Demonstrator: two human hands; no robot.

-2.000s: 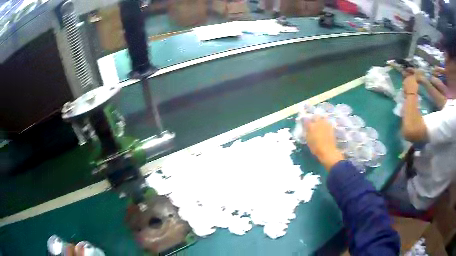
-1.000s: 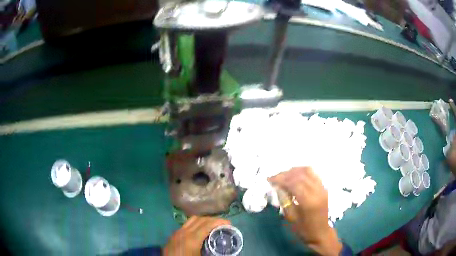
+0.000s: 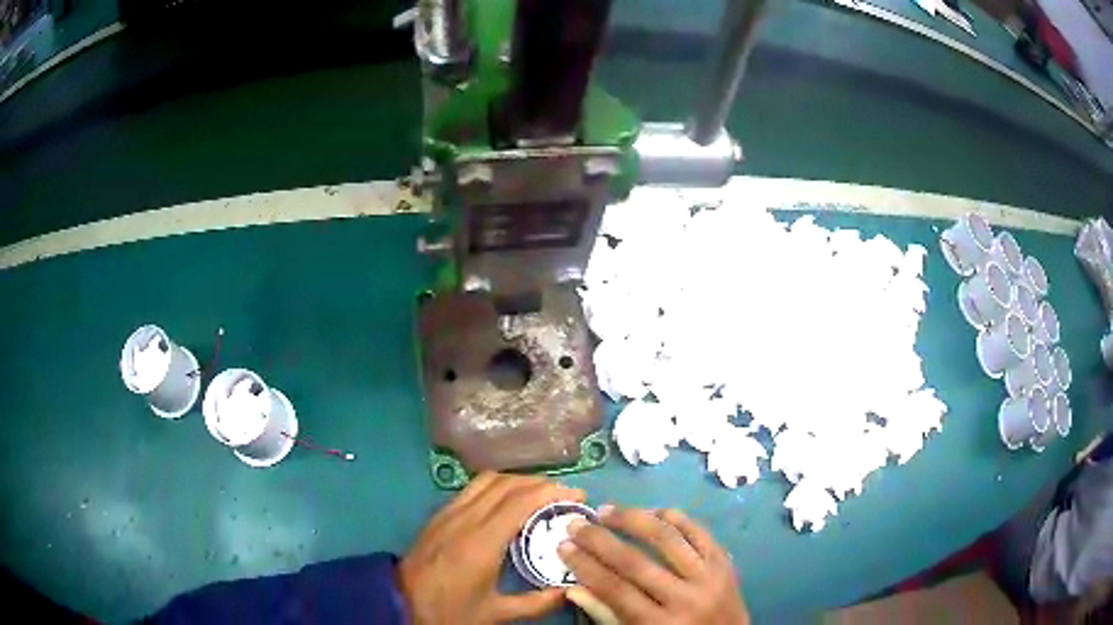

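A round fan housing (image 3: 522, 564) stands at the bench's front edge, just below the press base plate (image 3: 507, 379). A white impeller (image 3: 552, 545) sits in its mouth. My left hand (image 3: 470, 556) is wrapped around the housing's left side. My right hand (image 3: 659, 568) is on the right, its fingertips on the impeller; a pale yellow covering shows on one finger. The housing's lower part is hidden by my hands.
The green arbor press (image 3: 525, 159) stands behind the base plate. An overexposed pile of white impellers (image 3: 757, 317) lies to its right. Open housings (image 3: 1003, 342) cluster farther right. Two fitted fan units (image 3: 250, 418) with thin red wires lie at left. A cardboard box (image 3: 915, 608) shows at lower right.
My right hand has moved from the impeller pile to the housing. The housing was open with spokes showing and now has a white impeller in it. The view has shifted from the housing cluster.
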